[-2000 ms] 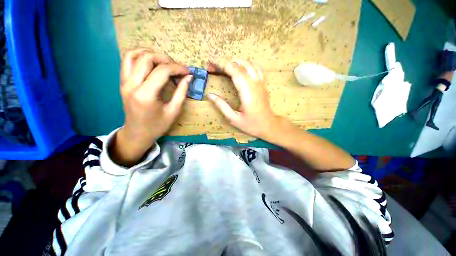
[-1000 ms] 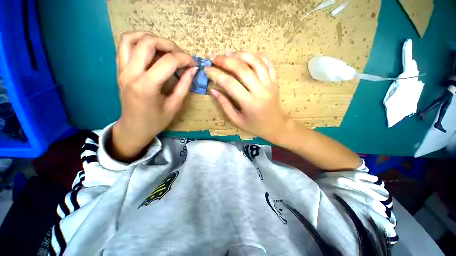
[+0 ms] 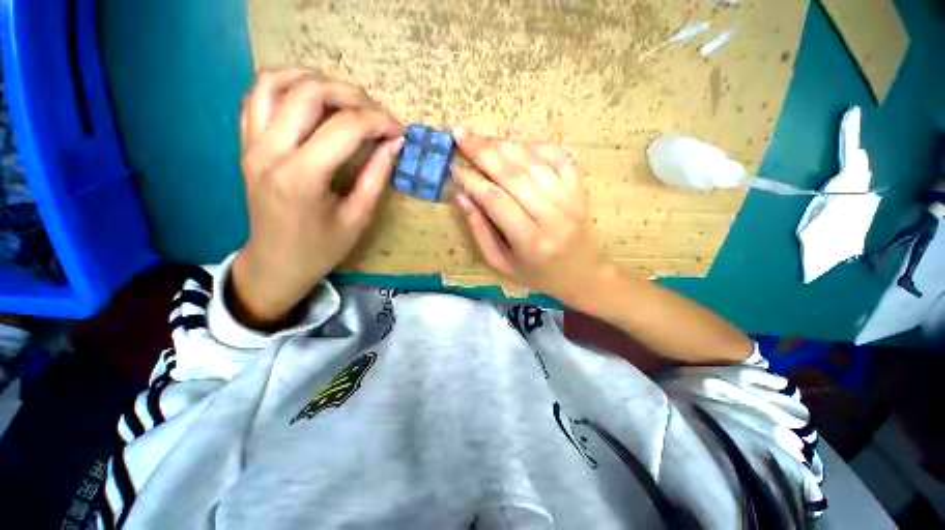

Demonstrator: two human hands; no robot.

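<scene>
A small blue-grey moulded plastic part (image 3: 423,163) with raised squares is held above the cardboard mat (image 3: 497,62). My left hand (image 3: 311,181) grips its left edge between thumb and fingertips. My right hand (image 3: 534,207) has its fingertips at the part's right edge, the fingers curled close together. The fingertips partly hide the part's side edges. A white glue bottle (image 3: 696,164) lies on the mat to the right, its thin nozzle pointing right.
A blue bin (image 3: 104,259) stands at the far left. White slivers (image 3: 715,42) lie on the mat. A cardboard strip (image 3: 870,47), a crumpled white rag or glove (image 3: 837,233) and a dark figure (image 3: 917,248) on white paper lie at the right on the green bench (image 3: 176,124).
The part now shows its face with raised squares more fully. My right fingers have moved off its face to its right edge. The whole view has shifted slightly.
</scene>
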